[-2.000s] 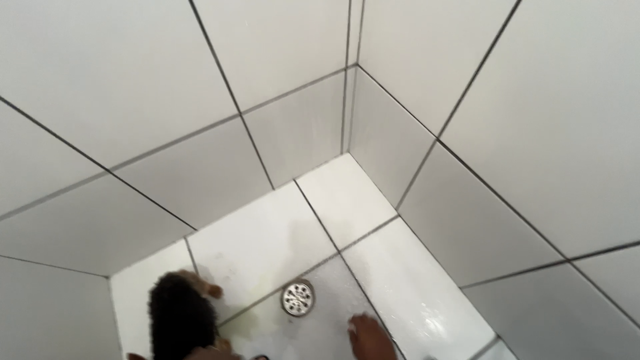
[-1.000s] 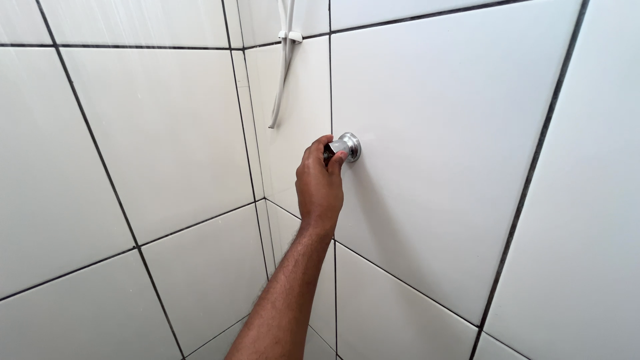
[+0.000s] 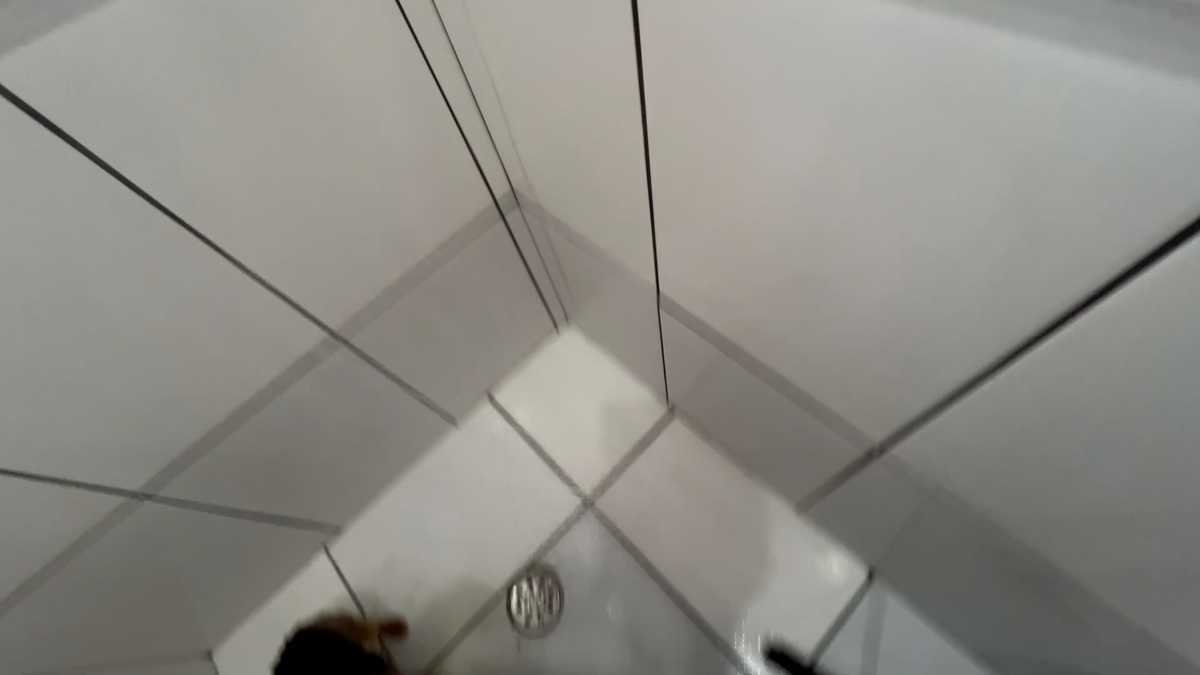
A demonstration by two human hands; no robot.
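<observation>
Neither my left hand nor my right hand is in view. A round metal floor drain (image 3: 535, 600) lies in the white tiled floor (image 3: 581, 394), near the bottom of the view and blurred. To its left, a dark furry animal with a brown part, probably a small dog (image 3: 328, 647), is cut off by the lower edge. A dark, narrow thing (image 3: 787, 656) shows at the bottom edge, right of the drain; too little of it shows to tell what it is.
White tiled walls rise on the left (image 3: 234, 169) and on the right (image 3: 844, 187). They meet in a corner above the floor.
A second ago one of my hands was on a chrome shower valve knob on the wall; hand and knob are now out of view. The view has swung down to the floor.
</observation>
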